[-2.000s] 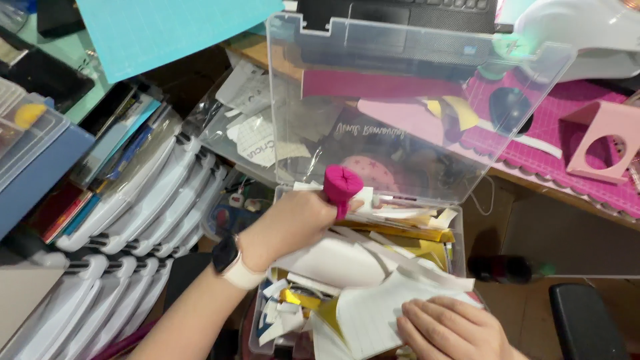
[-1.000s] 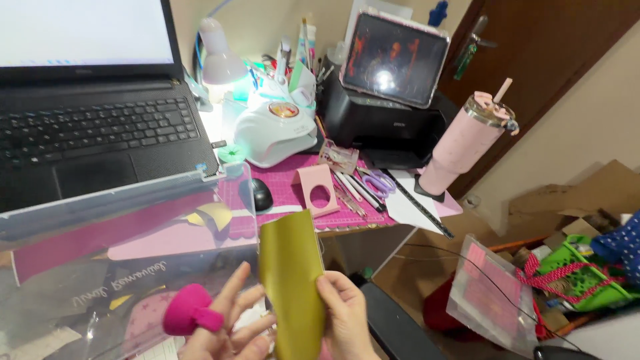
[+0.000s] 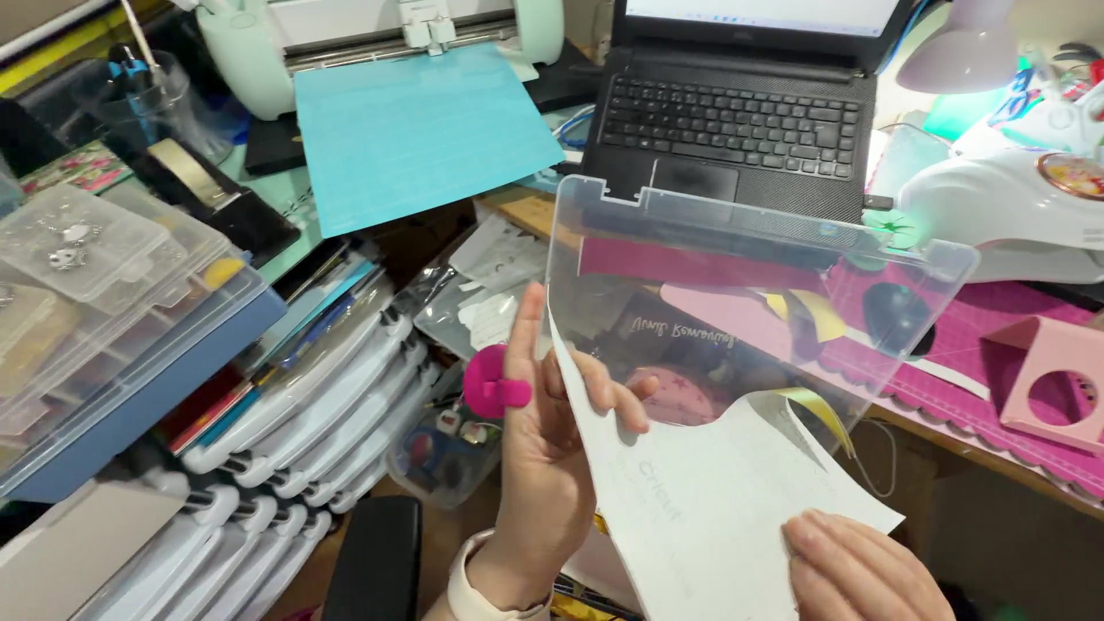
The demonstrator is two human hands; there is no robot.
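A white-backed vinyl sheet point(image 3: 690, 509), with a curved cut-out and a curled gold edge at its upper right, is held up between both hands. My left hand point(image 3: 552, 431) pinches its left edge; a magenta ring-like tool point(image 3: 496, 382) sits on one of its fingers, and a pale watch band circles the wrist. My right hand point(image 3: 862, 569) grips the sheet's lower right part. Behind the sheet stands the raised clear lid point(image 3: 759, 224) of a plastic box, which bears writing. The box's contents are mostly hidden beneath the sheet.
A laptop point(image 3: 733, 129) is behind the lid, with a cutting machine and turquoise mat point(image 3: 423, 138) to its left. Stacked clear organizers point(image 3: 103, 293) and white racks point(image 3: 302, 397) stand at left. A pink holder point(image 3: 1052, 379) rests on a magenta mat at right.
One second ago the hands held a piece gold side up; now a sheet shows its white backing. The view has swung left, back over the box lid and racks.
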